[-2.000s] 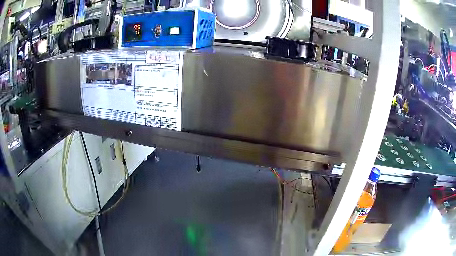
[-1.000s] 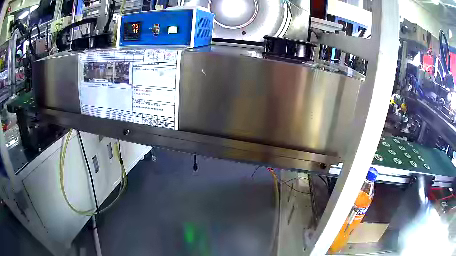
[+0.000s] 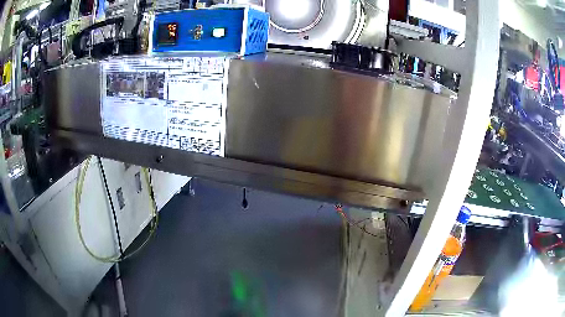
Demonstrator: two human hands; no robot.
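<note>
Neither of my hands is in the picture. Nearest in front of me is a wide brushed steel machine housing [image 3: 322, 124]. A blue control box [image 3: 204, 32] with red digits and a small lit switch stands on its top. A white instruction sheet [image 3: 164, 105] with photos and text is on the steel front at the left. A large silver disc with rings [image 3: 334, 21] is behind and right of the box, partly cut off by the top edge. A black ribbed round fixture [image 3: 362, 57] sits on the steel top.
A white slanting post [image 3: 455, 167] stands at the right. Beyond it are a green conveyor [image 3: 526, 201] with small pale parts in rows, an orange drink bottle [image 3: 441, 263] with a blue cap, and a brown box [image 3: 461, 288]. A yellow hose [image 3: 77, 217] loops by a white cabinet [image 3: 52, 232].
The view shifts slightly right and back between frames. Nothing in the scene has clearly moved, and no hand has appeared.
</note>
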